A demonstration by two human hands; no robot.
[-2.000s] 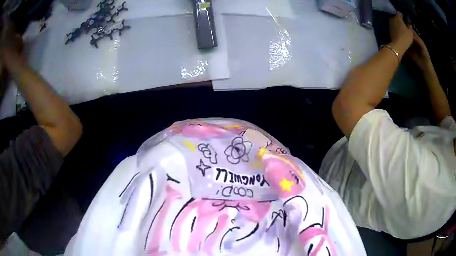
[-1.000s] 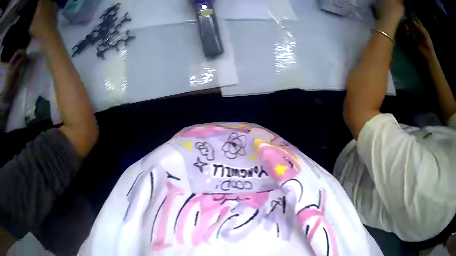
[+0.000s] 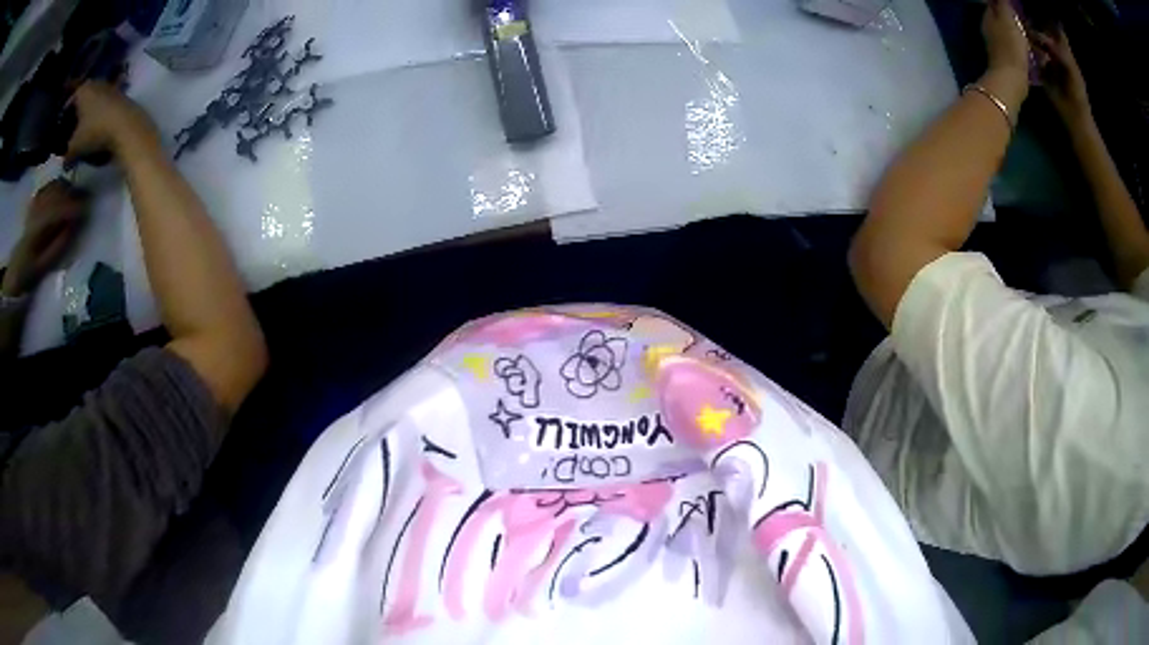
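Note:
A handheld fan body (image 3: pixel 519 82) with a dark grey straight handle lies on the white-covered bench in front of me. Its upper end is cut off by the picture's top edge. A yellow-green patch and a small lit spot show near that edge. A loose pile of small grey three-armed brackets (image 3: pixel 258 95) lies to its left. Neither my left hand nor my right hand is in view. The wearer's white and pink printed top fills the lower middle.
A person in a dark sleeve (image 3: pixel 120 454) sits at the left, a hand near dark parts. A person in a white top (image 3: pixel 1008 403) sits at the right. A light blue box (image 3: pixel 192 35) stands at the upper left, a pale box (image 3: pixel 847 10) at the upper right.
The left neighbour's arm has moved inward. The fan body shows slightly lower in the picture than at first. More of the light blue box shows, less of the pale box.

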